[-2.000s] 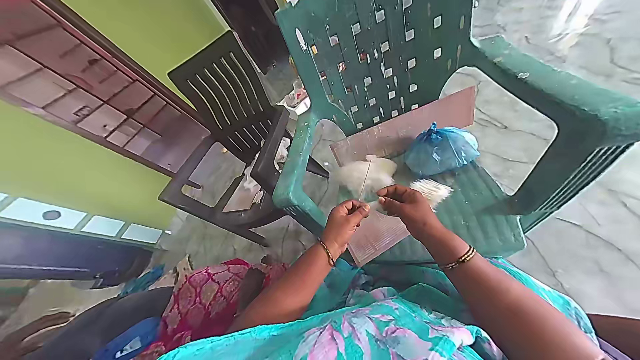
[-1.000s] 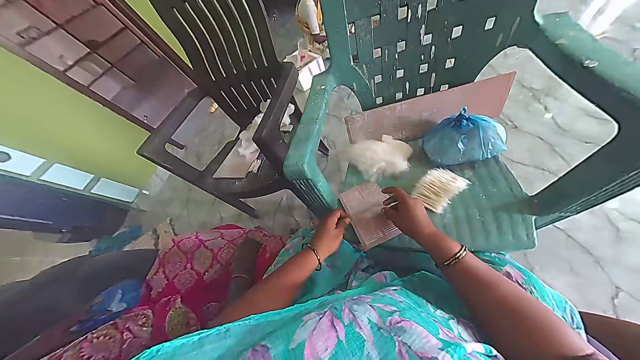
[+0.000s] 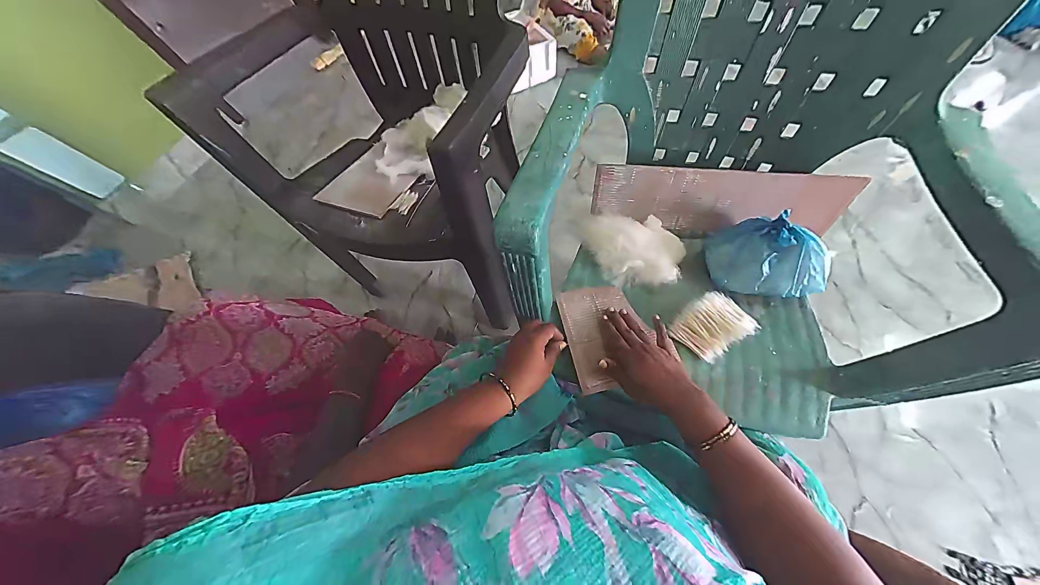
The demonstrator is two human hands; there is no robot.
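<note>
My right hand [image 3: 646, 361] lies flat with its fingers spread on a small brownish board [image 3: 587, 333] on the seat of the green plastic chair [image 3: 764, 382]. At the board's left edge is my left hand [image 3: 532, 353], its fingers curled together; whether something thin is between them I cannot tell. A tuft of white cotton [image 3: 638, 250] sits behind the board. Right of my right hand lies a bundle of thin pale sticks, perhaps cotton wicks [image 3: 715, 325]. A knotted blue plastic bag [image 3: 768, 256] stands behind the bundle, before a larger pinkish board [image 3: 723, 195].
The green chair's armrest [image 3: 540, 179] rises beside my left hand. A dark brown plastic chair [image 3: 406, 236] on the left bears cotton [image 3: 418, 134], a board [image 3: 366, 183] and small sticks. A person in pink patterned cloth [image 3: 268, 349] sits close at my left. Another person is partly visible behind.
My hands, close together in front of the cotton two seconds ago, have moved down to the small board and apart. My right hand now lies flat on it. The view has shifted.
</note>
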